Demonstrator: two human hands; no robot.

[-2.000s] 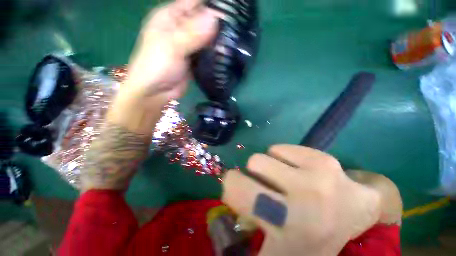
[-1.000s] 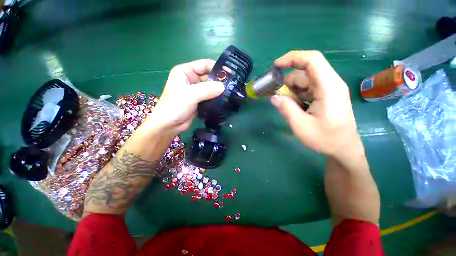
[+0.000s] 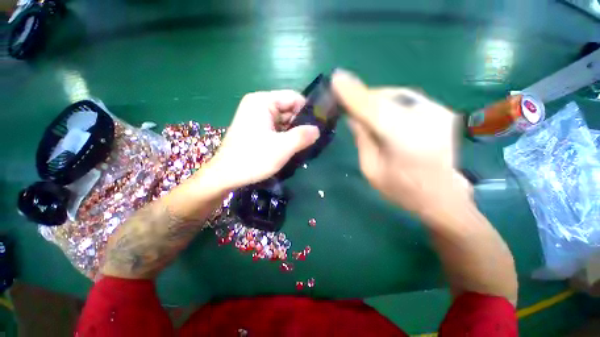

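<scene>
My left hand (image 3: pixel 263 135) is shut on a black mini desk fan (image 3: pixel 308 148), held tilted over the green bench, its smaller base below my hand. My right hand (image 3: pixel 404 135), blurred, is closed round the mallet (image 3: pixel 324 104); its yellowish face is at the fan's upper part, and my fingers hide most of it. The fan's front and any cap in it are hidden. A pile of shiny red and silvery caps (image 3: pixel 253 242) lies left of and below the fan.
A clear bag of copper-pink caps (image 3: pixel 108 217) lies at left with another black fan (image 3: pixel 75 143) on it. At right are an orange drink can (image 3: pixel 498 117), a clear poly bag (image 3: pixel 559 191) and a metal bar (image 3: pixel 567 77). Another fan (image 3: pixel 26 31) is at top left.
My right hand has turned over and moved left with the mallet, onto the fan. The copper-red disc seen on the fan a second ago is now covered.
</scene>
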